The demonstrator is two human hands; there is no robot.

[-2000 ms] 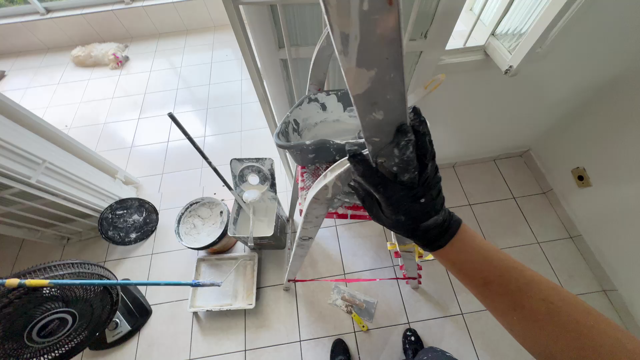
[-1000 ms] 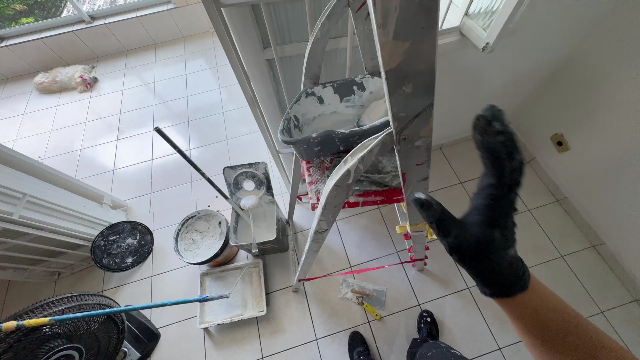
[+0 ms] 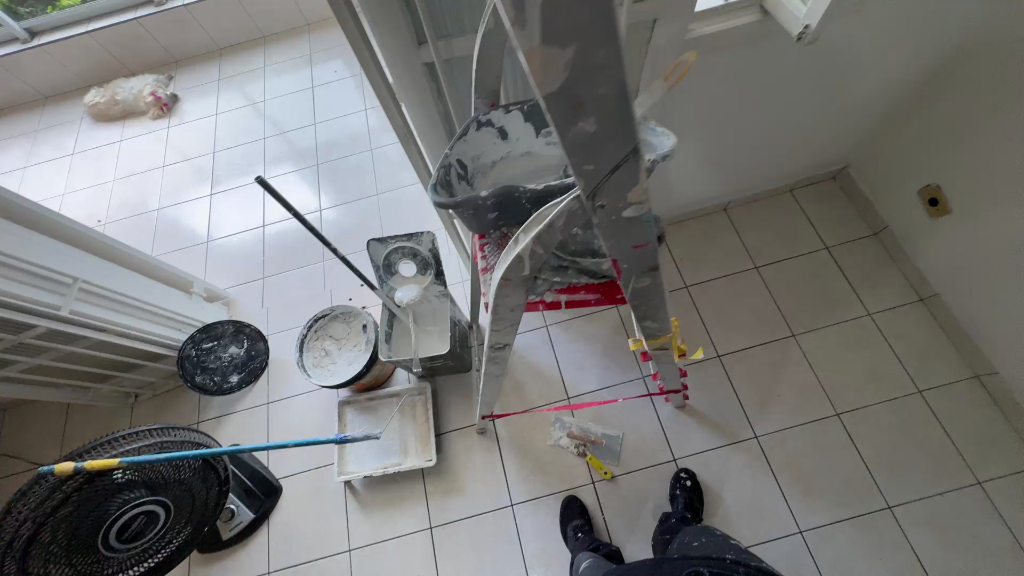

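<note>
Neither of my hands shows in the head view now. In front of me stands a paint-splashed metal stepladder (image 3: 588, 104), with red tape around its lower legs. A dark plastic tub (image 3: 512, 200) smeared with white compound rests on it, above a red step (image 3: 572, 300). Behind the ladder's rail, the end of a tool with a yellowish handle (image 3: 680, 70) sticks out. On the floor below lie a steel trowel (image 3: 604, 442) and a yellow-handled scraper (image 3: 598, 466), close together.
Left of the ladder are a bucket of white compound (image 3: 338, 348), a dark container (image 3: 448, 348), a paint tray (image 3: 386, 468) with a blue roller pole (image 3: 240, 450), a black lid (image 3: 222, 358) and a fan (image 3: 120, 512). A dog (image 3: 130, 98) lies farther off. A wall (image 3: 944, 264) stands at right.
A black-gloved hand was at the ladder's rail two seconds ago, then apart from it with fingers raised; it has now left the view. The tub, tray and bucket remain in place.
</note>
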